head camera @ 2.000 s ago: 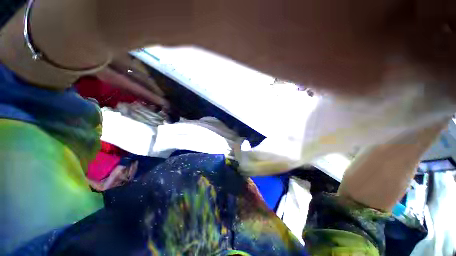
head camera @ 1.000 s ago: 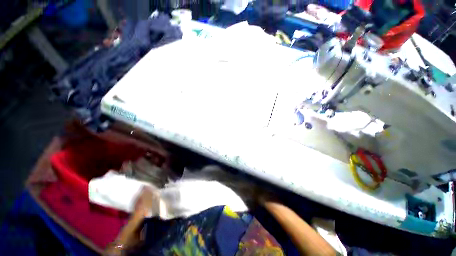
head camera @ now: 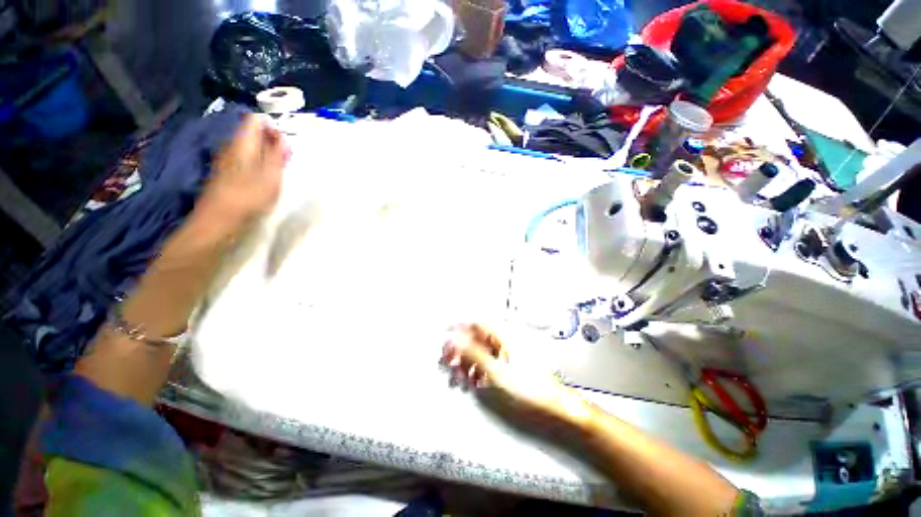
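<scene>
A large white cloth (head camera: 333, 263) lies spread over the left part of the machine table, its outline washed out by glare. My left hand (head camera: 247, 167) is at the cloth's far left edge, blurred; its grip is unclear. My right hand (head camera: 473, 358) is low over the white area left of the needle, fingers curled; whether it holds cloth cannot be told. The white sewing machine head (head camera: 656, 242) stands at the right. The presser foot area (head camera: 596, 323) has no hand at it.
Scissors (head camera: 729, 412) with red and yellow loops lie under the machine arm. Dark cloth (head camera: 121, 232) is heaped at left. A white tape roll (head camera: 280, 98), a black bag (head camera: 265, 56), a clear plastic bag (head camera: 389, 35) and a red basket (head camera: 768, 76) stand behind the table.
Both hands have risen from the lap area to the tabletop, the left to the far left corner. The folded white pieces at the lap are mostly out of view. The view has shifted.
</scene>
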